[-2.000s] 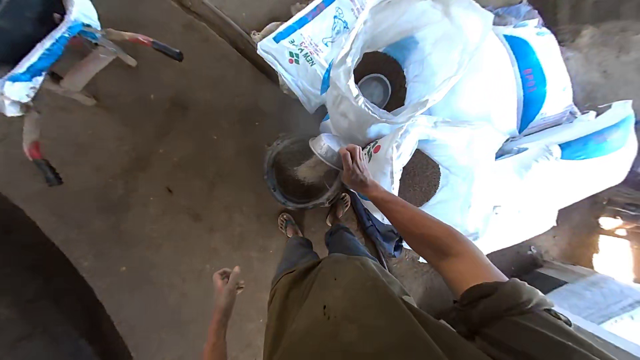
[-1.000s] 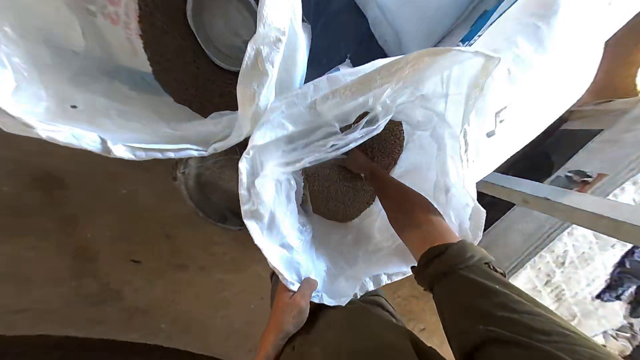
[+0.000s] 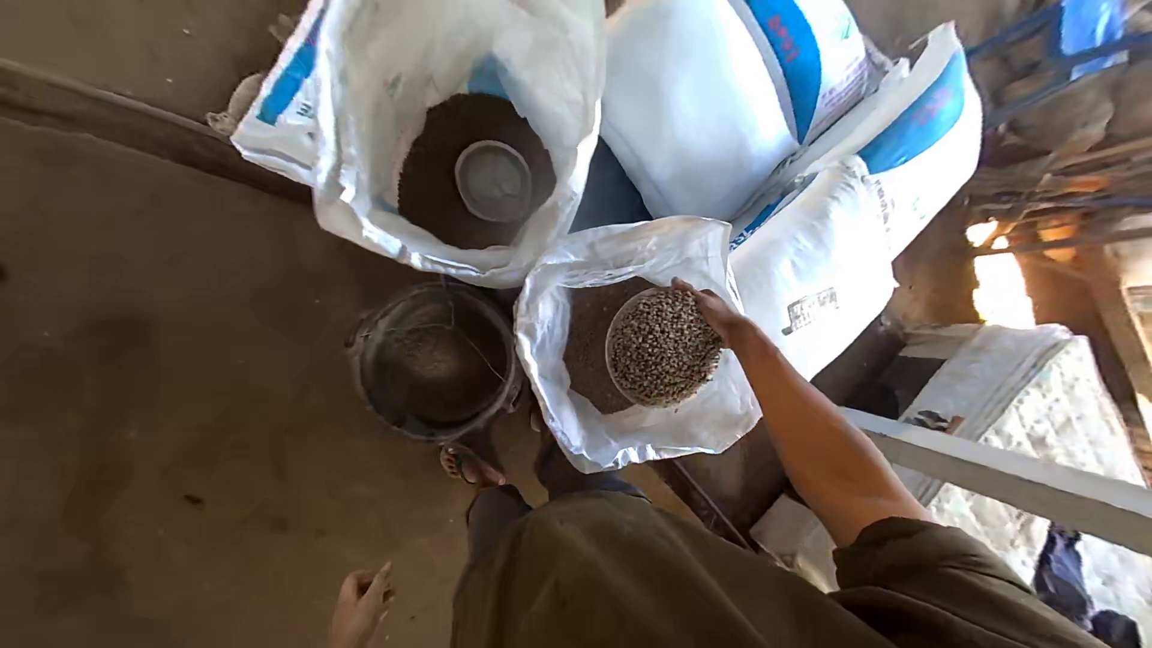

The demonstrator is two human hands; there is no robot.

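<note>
My right hand (image 3: 711,315) grips the rim of a round bowl heaped with grainy pellets (image 3: 666,346), held over the mouth of an open white woven sack (image 3: 711,432). More brown material shows inside that sack. Left of it, a dark bucket (image 3: 369,387) stands on the floor with some pale powdery material at its bottom. Behind the bucket, a larger open white sack (image 3: 351,193) holds dark brown material, with an empty-looking round bowl (image 3: 493,180) lying on it. My left hand (image 3: 363,603) hangs low over the floor, holding nothing, its fingers loosely curled and apart.
Full white and blue sacks (image 3: 693,99) lie behind and to the right of the open ones. A pale beam (image 3: 999,472) crosses at the right, beside a white sheet-like surface. My feet in sandals (image 3: 472,463) are just in front of the bucket.
One second ago my right hand was down inside the smaller sack and my left hand held its rim. Now the right hand holds up a filled bowl, and the left has let go. The view has pulled back.
</note>
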